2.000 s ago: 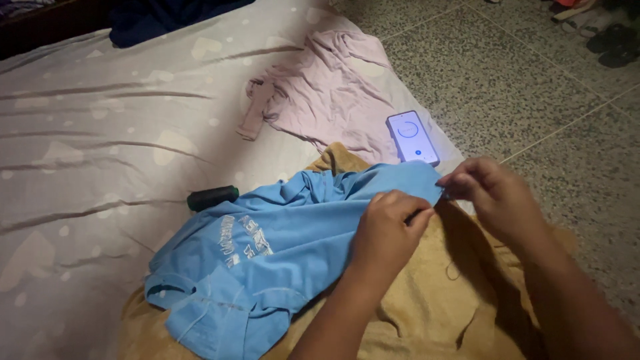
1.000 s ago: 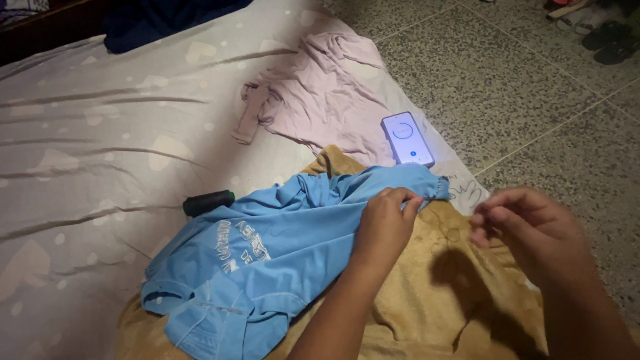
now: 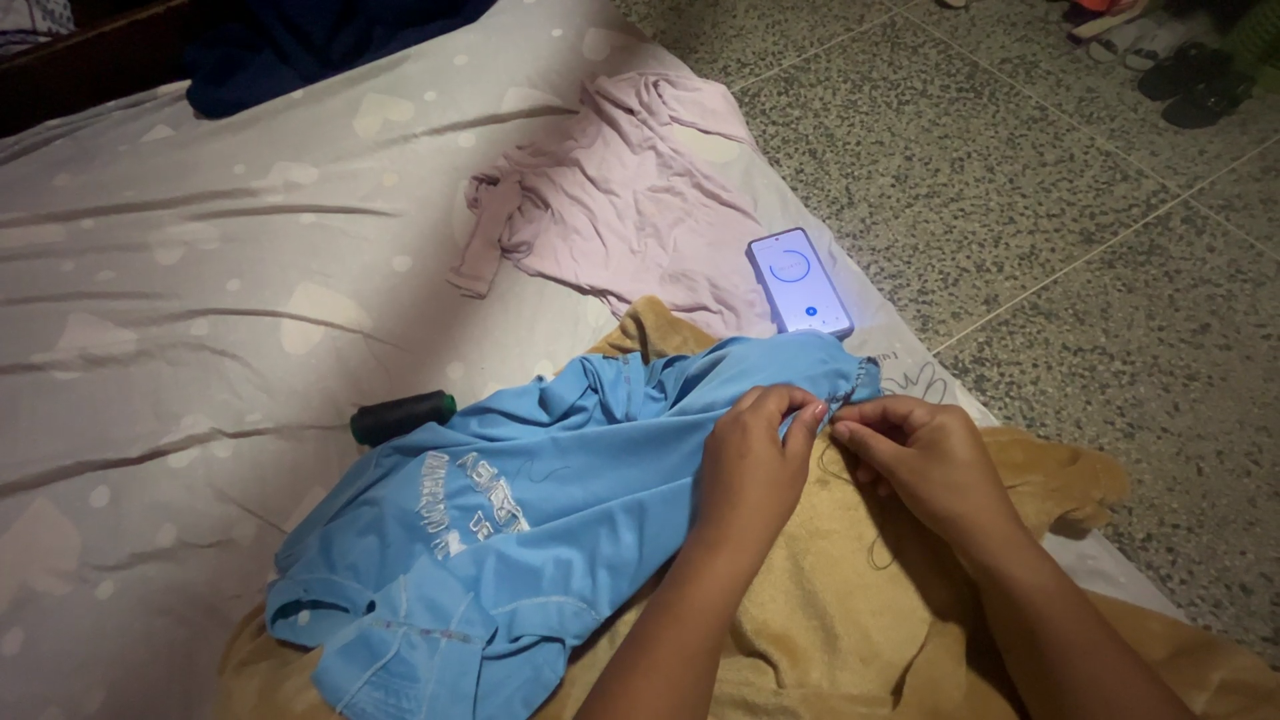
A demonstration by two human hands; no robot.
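Note:
A blue shirt [image 3: 620,460] with white lettering lies across a tan blanket [image 3: 830,600]. My left hand [image 3: 760,460] pinches the shirt's hem near its right end, where dark stitches run along the edge. Touching or nearly touching that same edge, the thumb and fingers of my right hand [image 3: 915,450] are pinched together; whether they hold a needle or thread is too small to tell. Loose dark thread [image 3: 880,550] hangs in loops below the hands. A spool of black thread [image 3: 403,418] rests on the sheet against the shirt's upper left side.
Beyond the shirt, a pink garment [image 3: 640,190] is spread on the patterned bed sheet [image 3: 200,300]. A lit phone [image 3: 800,282] lies beside it near the bed's edge. Dark blue cloth [image 3: 320,45] is at the upper left. Shoes [image 3: 1195,85] stand on the speckled floor [image 3: 1000,180].
My right hand was apart from the shirt one second ago and has come back left to its hem. My left hand stays on the shirt, near the hem.

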